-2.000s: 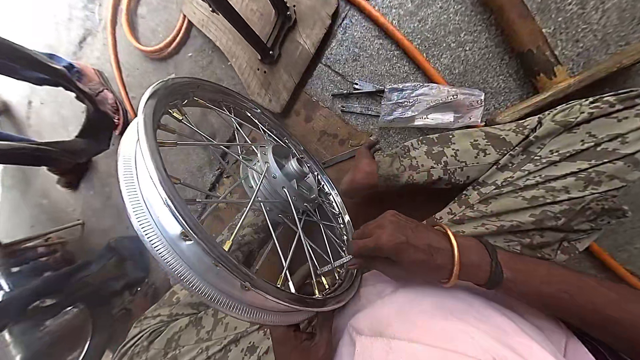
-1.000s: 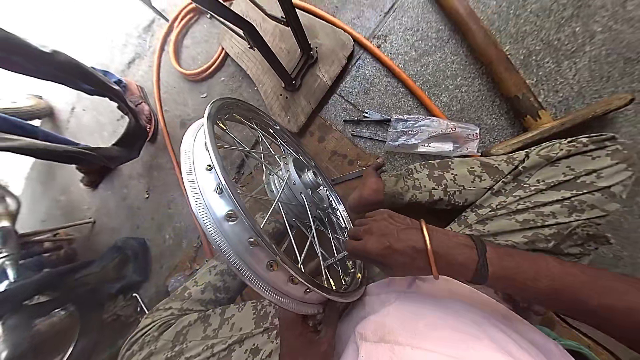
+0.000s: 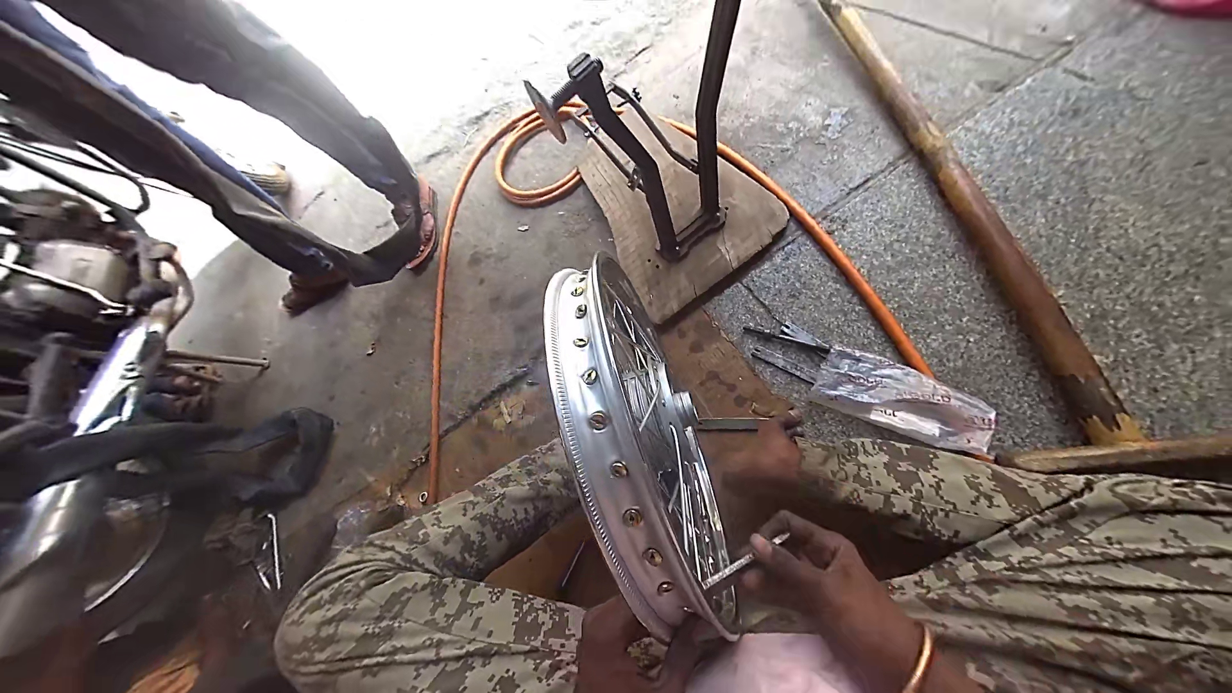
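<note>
A spoked metal wheel rim stands tilted between my crossed legs, with brass-coloured spoke nipples along its channel. At its lower end my left hand grips the rim, fingers partly hidden behind it. My right hand, wearing a bangle, pinches a thin metal rod, perhaps a spoke or tool; its far end reaches the rim's lower right edge. Silver spokes run to the hub. A flat metal bar lies beside my foot, right of the hub.
A black metal stand rests on a wooden board ahead, with an orange hose around it. A plastic packet and a wooden-handled tool lie right. Another person's legs and motorcycle parts are at left.
The wheel has turned more edge-on, showing its outer channel. My right hand has moved off the spokes to the rim's right side, with the rod in its fingers. The view has shifted.
</note>
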